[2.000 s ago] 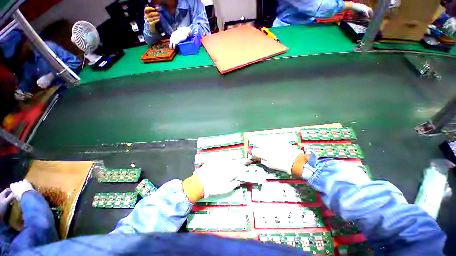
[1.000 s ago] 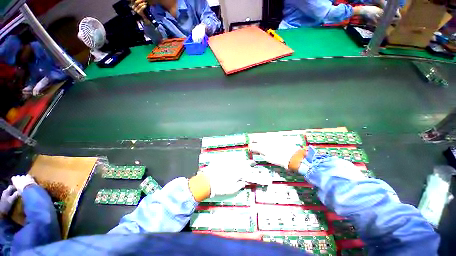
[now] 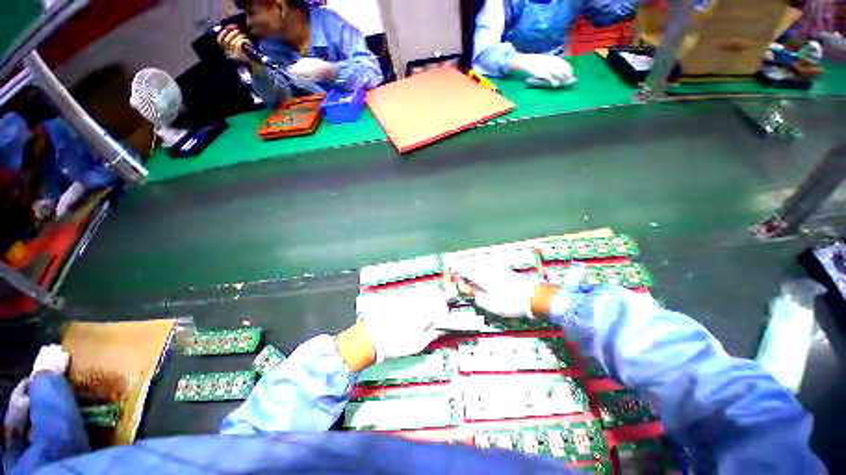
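Green circuit boards lie in columns on a red carrier (image 3: 445, 434). Several have white faces, such as the pale-faced board (image 3: 524, 396) in the middle column; a circuit board (image 3: 589, 247) at the top right shows small parts. My left hand (image 3: 401, 325), in a white glove, is over the left and middle columns, with a pale strip (image 3: 467, 321) at its fingertips. My right hand (image 3: 501, 289), also gloved, is over the upper middle column, fingers pointing left near a white-faced board. Its fingertips blur into the white, so its grip is unclear.
Loose boards (image 3: 215, 385) lie left of the carrier, beside a tan work sheet (image 3: 121, 348) with a neighbour's gloved hands. A wrapped pack (image 3: 787, 336) lies at right. Across the belt (image 3: 371, 199) are an orange-red sheet (image 3: 436, 107), a blue bin (image 3: 344, 106) and two people. A metal post (image 3: 807, 197) stands at right.
The view has shifted slightly. My hands stay over nearly the same boards. Across the line, one person's gloved hand has left the blue bin and another's rests on the green shelf.
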